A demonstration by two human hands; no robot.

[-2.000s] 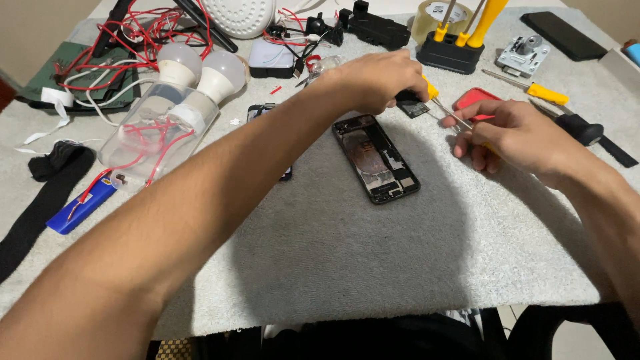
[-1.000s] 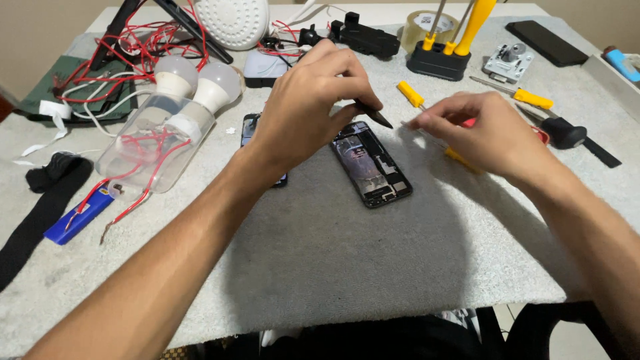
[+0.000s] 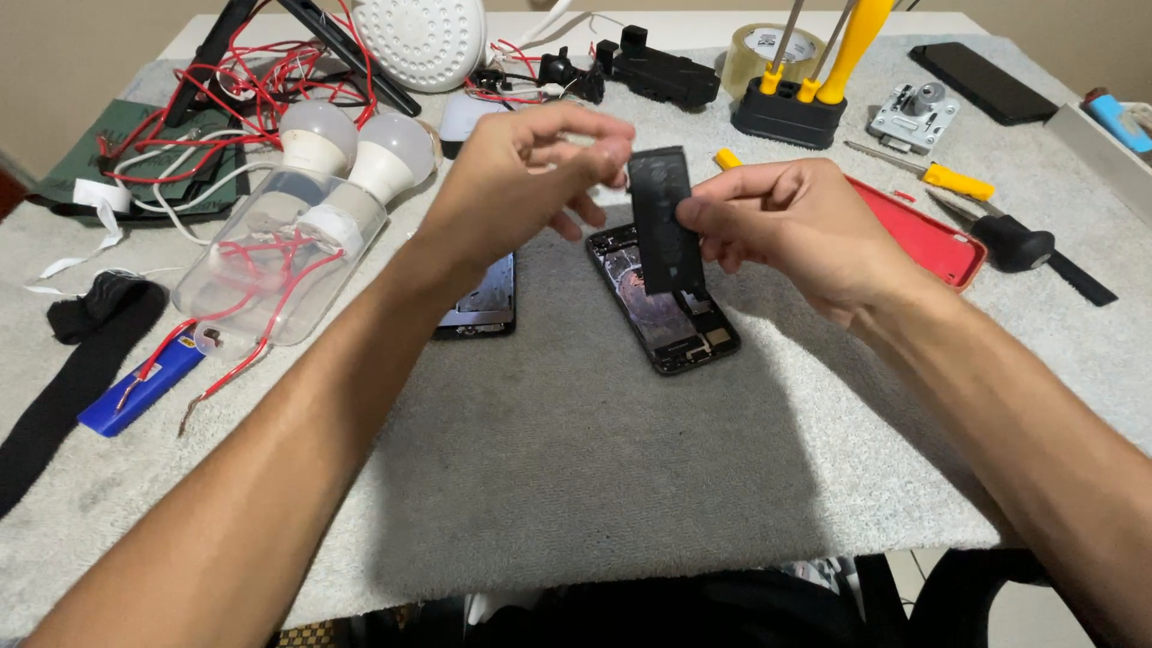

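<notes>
My right hand (image 3: 778, 216) pinches the right edge of a flat black phone battery (image 3: 664, 225), held upright over an opened smartphone housing (image 3: 675, 333). The housing lies on the grey towel with its inner parts showing; the battery hides part of it. Beside the battery's top left corner is my left hand (image 3: 549, 166), fingers apart and slightly curled, seemingly holding nothing. Under my left wrist lies a second phone part (image 3: 486, 297) with a metal plate, partly hidden by the arm. A red phone case (image 3: 927, 234) rests behind my right hand.
Light bulbs (image 3: 391, 157), a clear plastic container (image 3: 279, 261) and red wires (image 3: 306, 72) crowd the left. At the back stand a tape roll (image 3: 742, 54) and a black screwdriver holder (image 3: 790, 119). A yellow-handled screwdriver (image 3: 958, 182) and a black-handled tool (image 3: 1012, 243) lie right.
My right hand has moved left toward the housing and now holds the battery. A second ago the left hand held a dark flat piece over the housing; its fingers are now apart.
</notes>
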